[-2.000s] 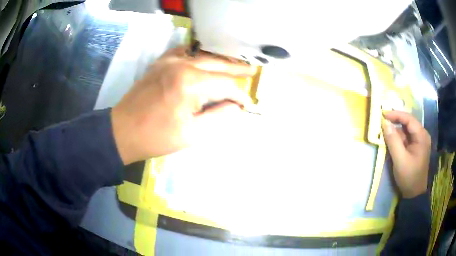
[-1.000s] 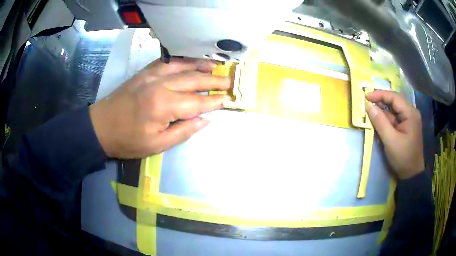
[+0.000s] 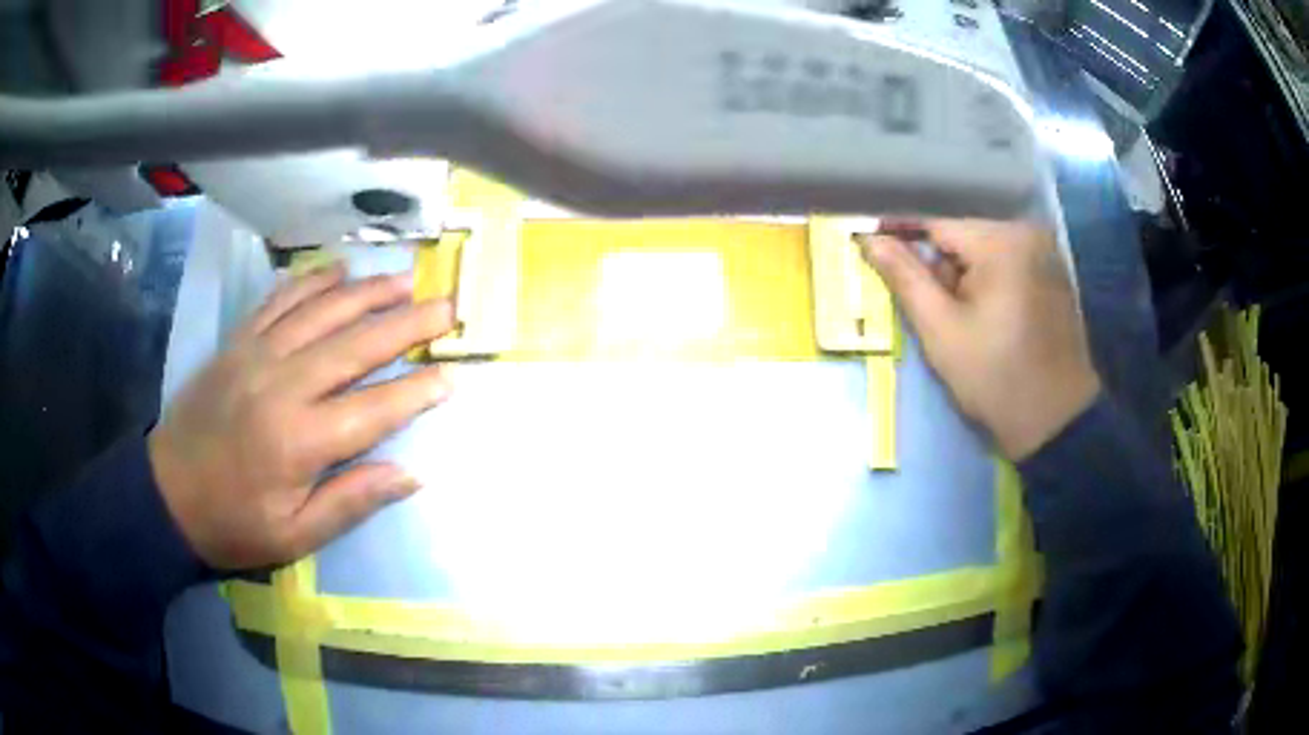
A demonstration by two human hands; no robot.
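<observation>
A yellow clamp frame [image 3: 491, 295] lies over a bright yellow panel [image 3: 747, 287] on the pale board, below the lamp. A narrow yellow strip [image 3: 883, 424] hangs out below the frame's right arm, beside its slot. My left hand [image 3: 309, 409] lies flat with fingers spread, its fingertips at the frame's left end; it holds nothing. My right hand [image 3: 998, 323] has thumb and forefinger pinched at the top of the right slot, seemingly on the strip's upper part; the fingertips partly hide it. The frame's far side is hidden by the lamp.
A white lamp paddle [image 3: 761, 115] crosses above the work, close to the view. The sewing head [image 3: 316, 201] stands at upper left. Yellow tape [image 3: 617, 625] and a dark curved band [image 3: 574, 678] cross the near board. Loose yellow strips [image 3: 1235, 474] hang at far right.
The view has shifted, bringing the lamp across the top. Less of the strip hangs below the frame. My left fingers are spread wider at the frame's left end; my right hand stays at the right slot.
</observation>
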